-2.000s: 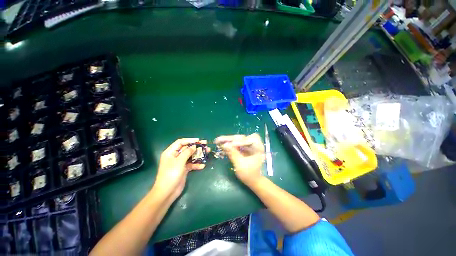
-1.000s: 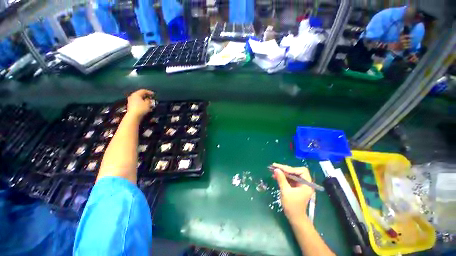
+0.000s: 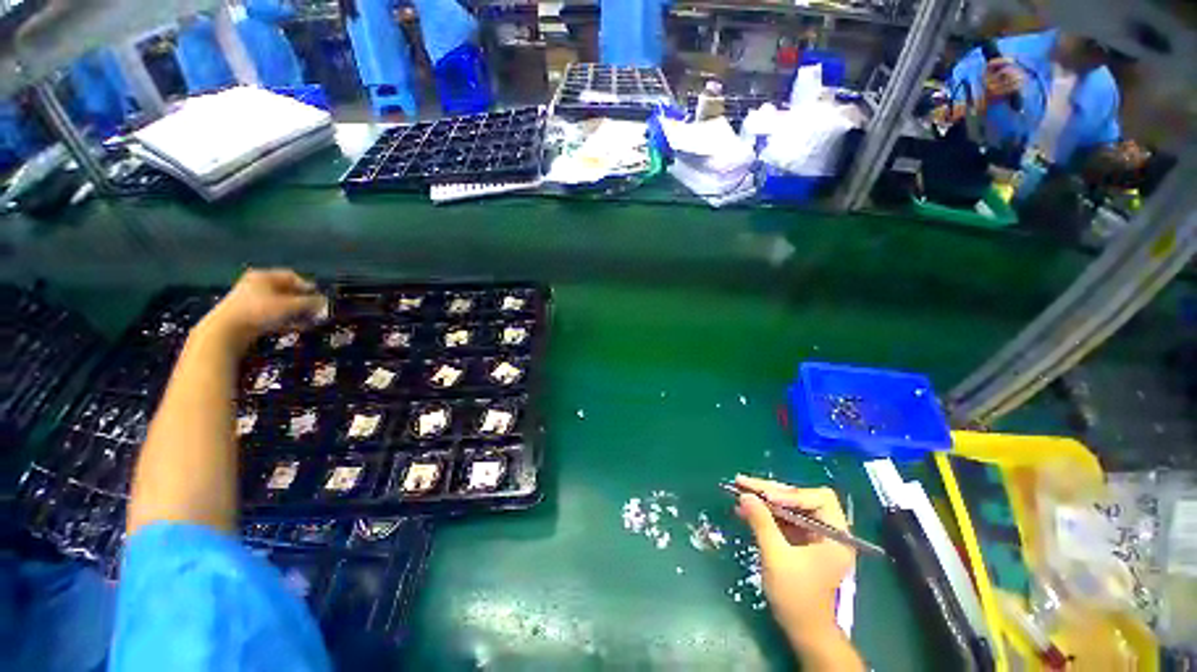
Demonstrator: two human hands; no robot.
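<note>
My left hand (image 3: 269,305) is over the back left part of the black blister tray (image 3: 538,394), fingers bent down at its pockets. A pale spot shows at its fingertips; whether the hand grips a module is too blurred to tell. Round modules (image 3: 484,474) with pale square centres sit in the tray's pockets. My right hand (image 3: 803,562) holds tweezers (image 3: 830,529) like a pen, tips pointing left above the green mat. Small white parts (image 3: 646,517) lie loose in piles left of and below the tweezer tips.
A blue bin (image 3: 872,411) with tiny dark parts stands right, beside a yellow tray (image 3: 1139,643) with a clear plastic bag (image 3: 1142,532). A black handle (image 3: 935,591) lies between them and my right hand. An empty black tray (image 3: 453,147) and papers (image 3: 234,134) lie behind. People in blue are beyond.
The view has swung up and left since the oldest frame. My left hand has left the module work at centre, reached the tray, and moved further left along it. My right hand still holds the tweezers.
</note>
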